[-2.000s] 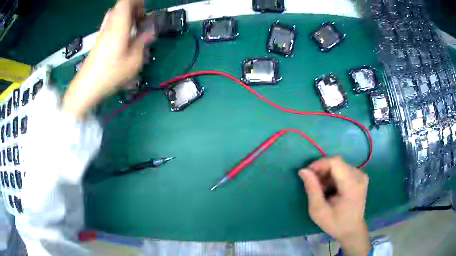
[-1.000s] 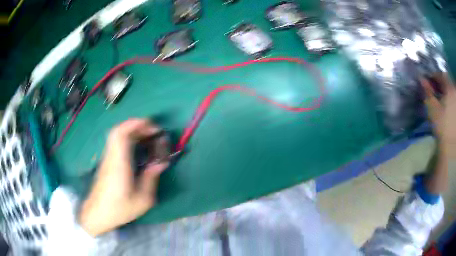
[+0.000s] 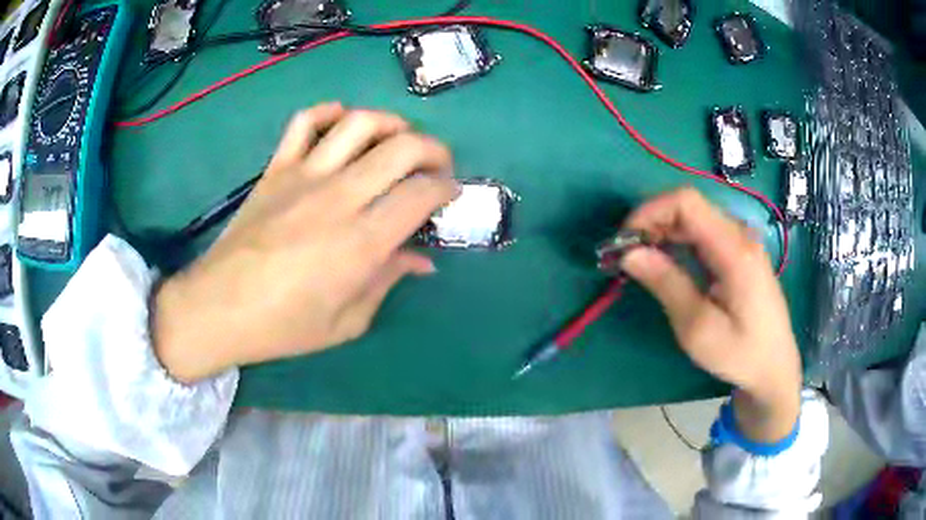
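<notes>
An electronic module with a black rim and bright silvery centre lies on the green mat in front of me. My left hand is at its left side, with the fingertips on or over its left edge. My right hand pinches a small silver-dark part between thumb and finger, to the right of the module. The red test probe lies under and beside my right hand, its tip pointing down-left. The black test probe lies on the mat, partly behind my left hand.
A teal multimeter stands at the left, beside a white tray of modules. Several modules lie along the far side, one nearby. The red lead curves across the mat. Clear blister trays are at the right. Another sleeve shows lower right.
The right hand has come back from the blister trays with a small part. The left hand has moved and a module now lies on the mat beside its fingers. The view has shifted.
</notes>
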